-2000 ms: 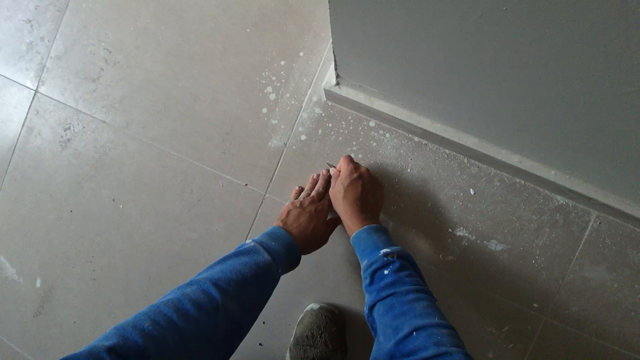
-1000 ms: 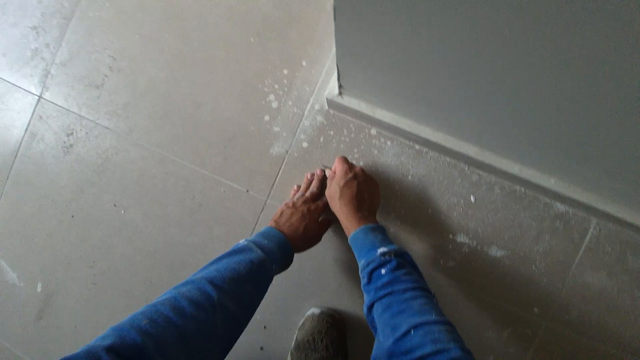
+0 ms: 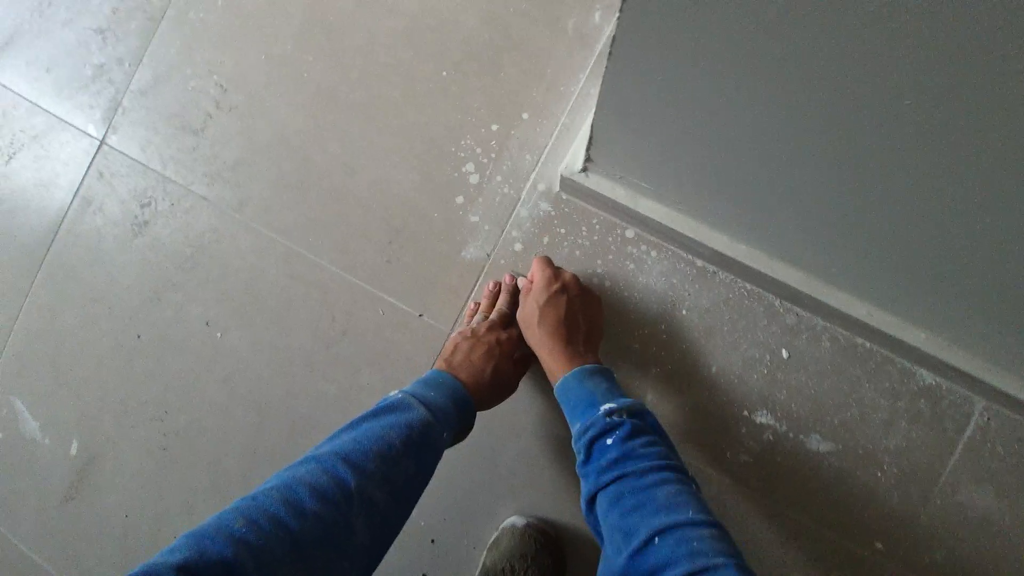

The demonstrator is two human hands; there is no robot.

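Observation:
My left hand point(image 3: 490, 348) rests palm down on the tiled floor point(image 3: 336, 200), its fingers stretched forward beside a grout line. Close against it on the right, my right hand point(image 3: 562, 316) is curled, thumb side toward the left fingertips. A small light tip shows by the right thumb at the left fingertips; whether it is a nail or a held thing I cannot tell, as the curled fingers hide what is inside. White paint spots point(image 3: 472, 168) dot the tiles ahead of both hands. Blue sleeves with white specks cover both forearms.
A grey wall point(image 3: 816, 144) with a narrow baseboard point(image 3: 760, 276) runs from its corner down to the right. White smears and crumbs point(image 3: 764, 418) lie on the floor below it. The toe of a shoe point(image 3: 522, 550) shows at the bottom, between the forearms.
Both hands stay together at nearly the same place on the floor. A thin pointed tip seen at the right fingers two seconds ago is not distinct now.

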